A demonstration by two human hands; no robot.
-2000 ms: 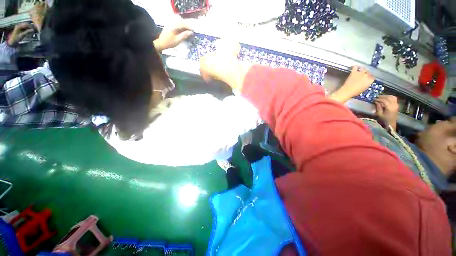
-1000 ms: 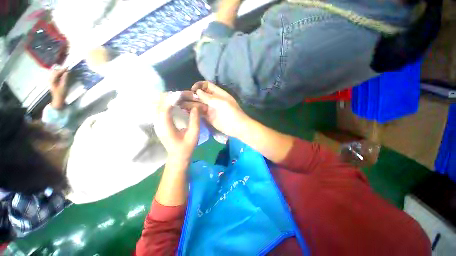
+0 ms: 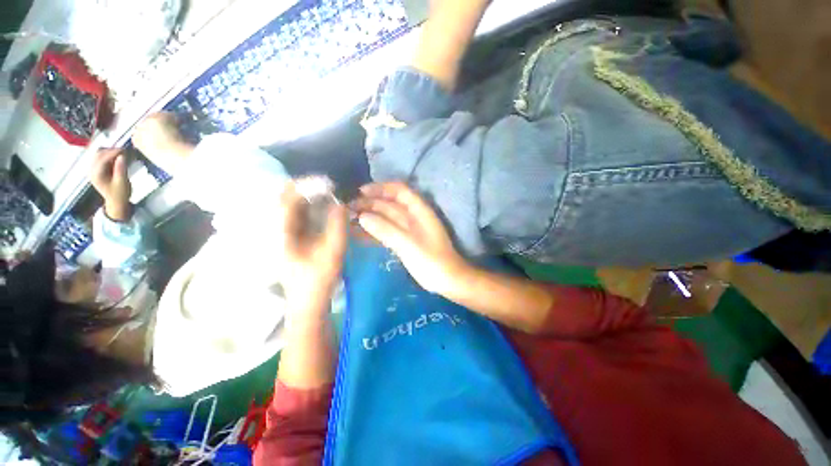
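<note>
My left hand (image 3: 314,238) is raised above my blue apron (image 3: 410,364), palm towards my right hand, fingers blurred by glare. My right hand (image 3: 405,232) is beside it, fingers bent and pointing left, fingertips close to my left hand. A small pale, thin thing (image 3: 339,202) shows between the fingertips; it is too blurred to name, and I cannot tell which hand holds it.
A person in white works close on the left; a person in denim (image 3: 638,173) fills the upper right. Beyond are a speckled board panel (image 3: 301,64) on the line, a red parts bin (image 3: 68,98) and a clear plastic bag (image 3: 679,289).
My right arm has come back from the bench and both hands are now together before my apron. My view has turned right; the denim-clad person now looks larger and nearer.
</note>
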